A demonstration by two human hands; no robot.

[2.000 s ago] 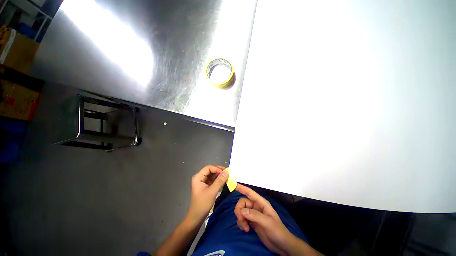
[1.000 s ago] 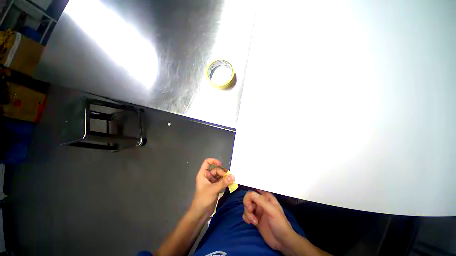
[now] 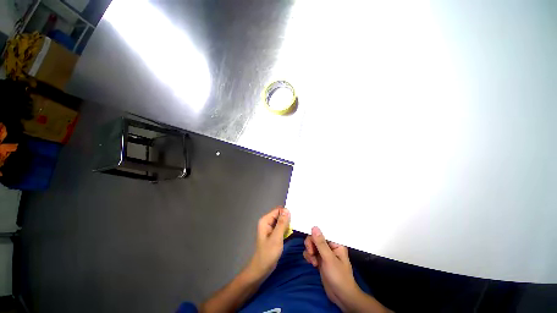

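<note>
A large white sheet point(image 3: 391, 140) spans the right side, its near-left corner pointing toward my waist. My left hand point(image 3: 272, 238) pinches at that corner, thumb on top. A yellow tape piece point(image 3: 288, 232) shows just beside its fingertips; the rest is hidden. My right hand point(image 3: 330, 261) is at the sheet's near edge, thumb extended and fingers curled. I cannot tell whether it holds anything. A yellow tape roll point(image 3: 280, 98) lies flat on the metal tabletop, left of the sheet.
The shiny metal table point(image 3: 238, 67) extends to the upper left with strong glare. A dark metal-framed stool point(image 3: 143, 150) stands on the grey floor point(image 3: 183, 232) at left. Cardboard boxes point(image 3: 55, 64), a blue container point(image 3: 38, 164) and shelving are at the far left.
The view has shifted, so table and stool sit farther right. My left thumb has moved up over the corner and less yellow tape shows. My right thumb has extended toward the sheet's edge.
</note>
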